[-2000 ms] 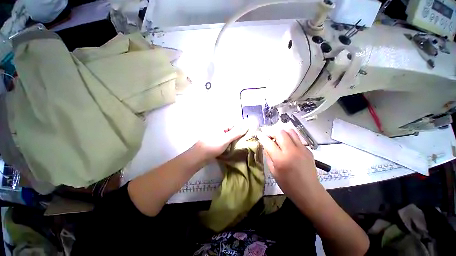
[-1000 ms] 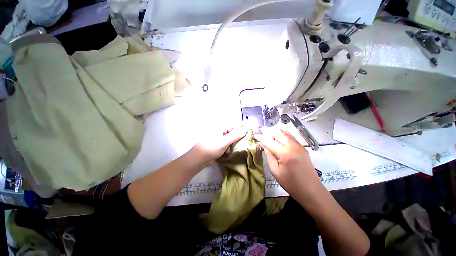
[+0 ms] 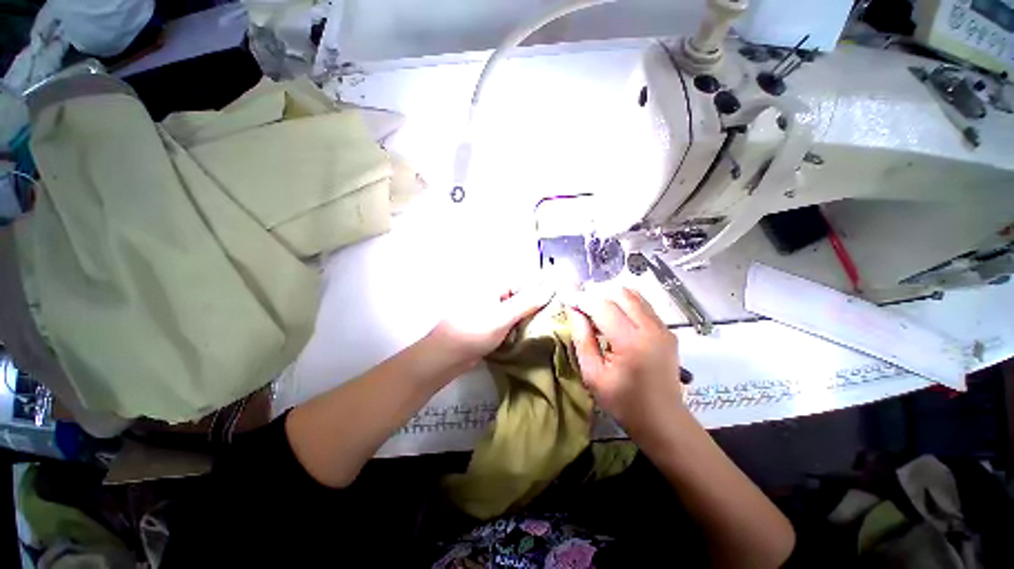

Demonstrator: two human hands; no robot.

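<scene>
An olive garment piece point(image 3: 534, 406) hangs bunched from both hands over the table's front edge toward the lap. My left hand point(image 3: 486, 322) pinches its top edge from the left, just in front of the needle plate point(image 3: 564, 253). My right hand point(image 3: 625, 353) holds the same edge from the right, fingers bent, close beside the left fingertips. Glare washes out the fingertips and the edge between them. The presser foot area point(image 3: 604, 253) is just behind the hands; I cannot see cloth under it.
The white sewing machine point(image 3: 712, 145) fills the right. Pale green cut fabric point(image 3: 167, 245) is heaped at left. Dark metal snips point(image 3: 678, 291), a white strip point(image 3: 851, 322), a black flat object point(image 3: 792, 229) and a red stick point(image 3: 843, 258) lie right of the needle. A white tube point(image 3: 480, 106) arches behind.
My right hand and forearm have moved slightly left and down, with the fingers more bent. My left hand has barely moved and the cloth still hangs from both hands.
</scene>
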